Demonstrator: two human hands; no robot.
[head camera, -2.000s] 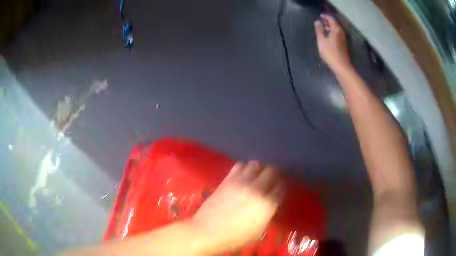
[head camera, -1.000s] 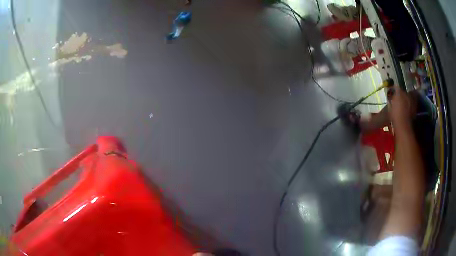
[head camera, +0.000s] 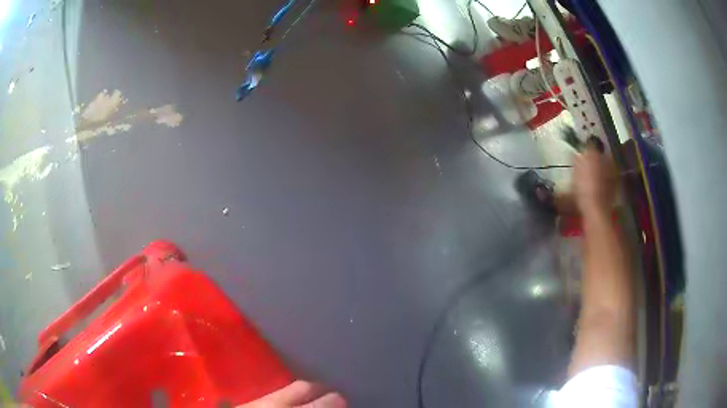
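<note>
A glossy red plastic object (head camera: 183, 335), possibly a basket or stool, with a long slot at its left side, fills the lower left. My left hand (head camera: 303, 396) is at its lower right edge, cut off by the frame, so its grip is unclear. My right hand (head camera: 594, 175) is stretched out to the lower end of a white power strip (head camera: 577, 100). Its fingers are blurred, with a dark, plug-like shape beside them; whether they hold it is unclear. A blurred black cord (head camera: 430, 343) curves up from the bottom toward this area.
Grey floor (head camera: 319, 207) with pale worn patches (head camera: 104, 111) at left. A blue object (head camera: 255, 73) shows at the top, beside a green object (head camera: 394, 12). A thin black cable (head camera: 478, 139) and red and white items (head camera: 510, 60) lie left of the strip. A dark, shoe-like shape (head camera: 536, 191) is near my right hand.
The view has shifted. My right hand stays by the strip's lower end; the yellow-and-black cord end seen there earlier is now blurred. More of my left hand shows at the red object than one second ago.
</note>
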